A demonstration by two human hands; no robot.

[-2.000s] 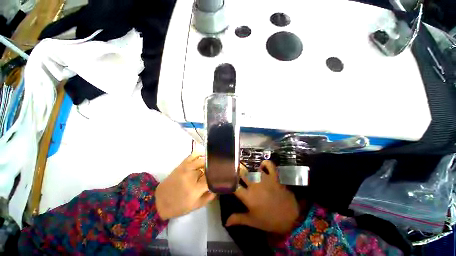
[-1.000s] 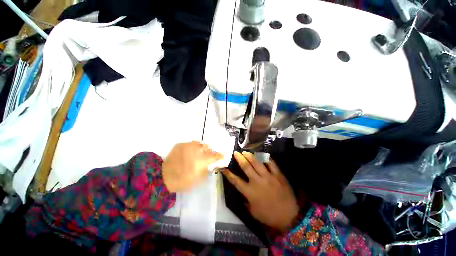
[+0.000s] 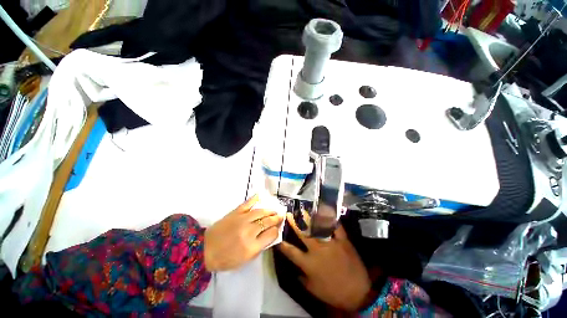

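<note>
A white strip runs from the table's front edge up under my left hand, whose fingers press and pinch its upper end just left of the needle area. My right hand lies flat with fingers spread on a black fabric piece, its fingertips partly behind the shiny take-up lever guard. The white sewing machine head stands above my hands. The needle and presser foot are mostly hidden by the guard and fingers.
A tangled white strip bundle lies at left over a brown wooden strip and a blue flat object. Black fabric is piled behind the table. A clear zip bag lies at right. The tension assembly juts out right of the guard.
The view has tilted up, so the machine head sits lower and more shows behind it. My left hand's fingers now lie clearer on the white strip's end. My right hand stays on the black fabric.
</note>
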